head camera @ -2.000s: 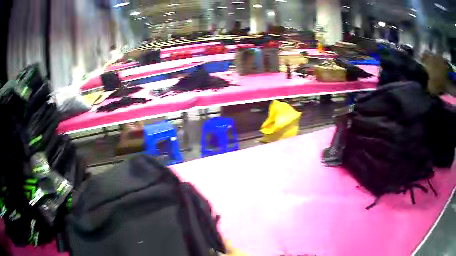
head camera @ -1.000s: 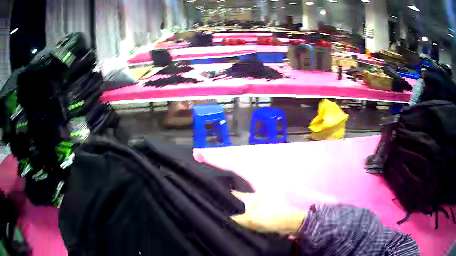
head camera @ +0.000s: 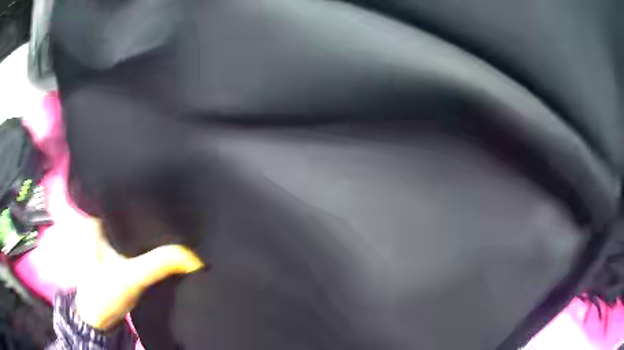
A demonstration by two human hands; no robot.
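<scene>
A black backpack fills most of the head view, very close to the camera and blurred. A curved seam crosses its smooth face. My left hand is at the lower left, below a patterned sleeve cuff, with its thumb against the backpack's left edge; its other fingers are hidden. My right hand is not in view.
Pink tabletop shows at the left edge and at the lower right corner. Black bags with green-striped tags lie at the far left. Dark fringed material shows at the right edge.
The backpack has come up from the lower left to right in front of the camera and hides the hall. The hand and patterned sleeve now show at the lower left.
</scene>
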